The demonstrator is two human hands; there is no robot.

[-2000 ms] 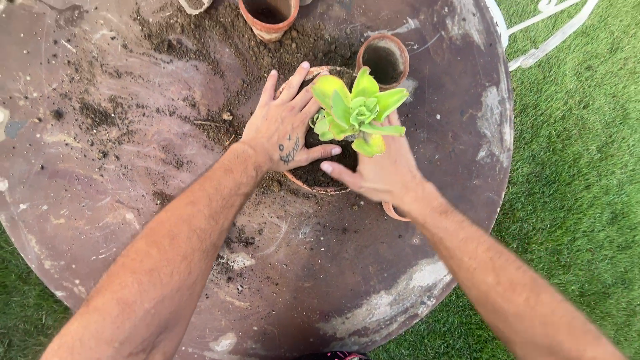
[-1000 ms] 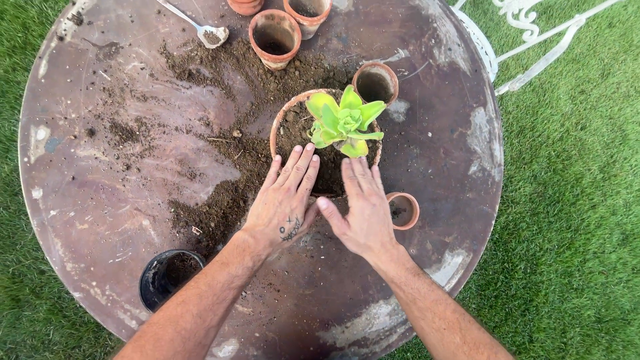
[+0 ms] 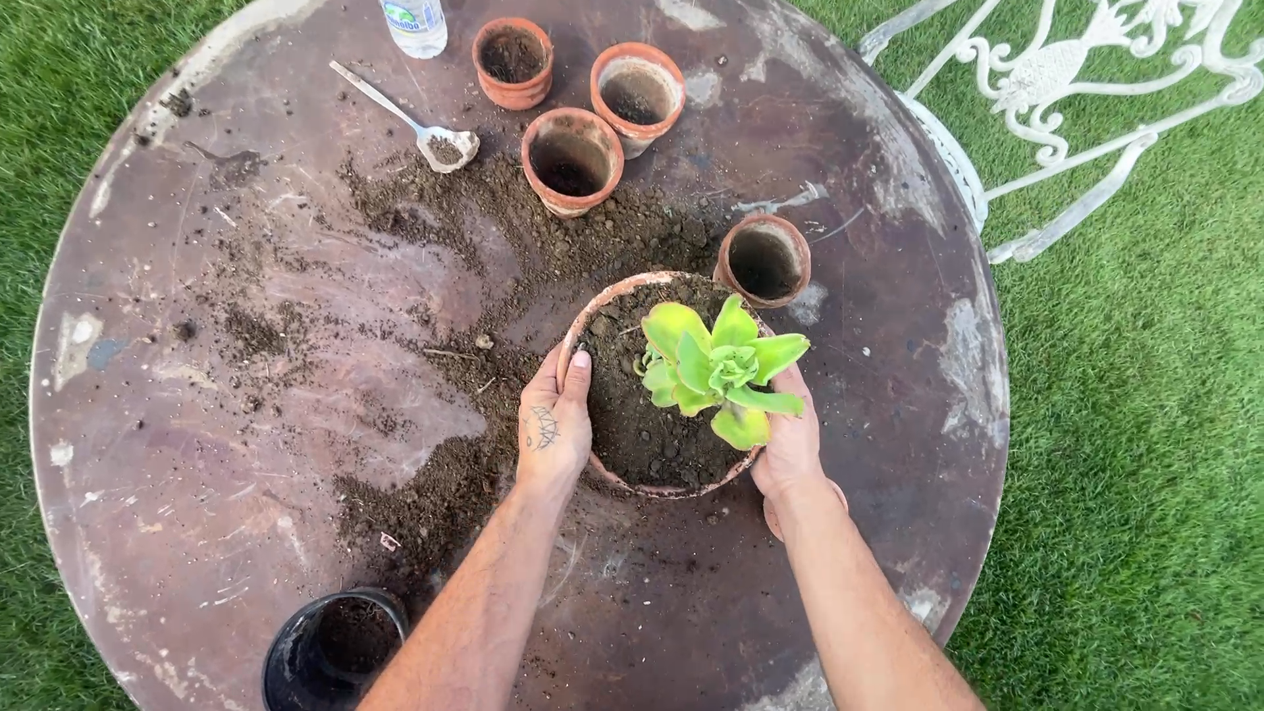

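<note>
A wide terracotta pot full of dark soil stands near the middle of the round table, held between both hands. My left hand grips its left rim, with the thumb over the edge. My right hand holds the right side, its fingers partly hidden by the leaves. A yellow-green succulent grows from the soil, right of the pot's centre. Just behind the pot is a small terracotta pot. Another small terracotta pot is mostly hidden under my right wrist.
Several small terracotta pots stand at the back, near a soiled spoon and a plastic bottle. Loose soil is scattered over the tabletop. A black plastic pot is by my left forearm. A white metal chair stands at the back right.
My hands have moved apart, from on the soil inside the large pot to its left and right sides, and now hold it. The view has shifted and shows more of the table's back.
</note>
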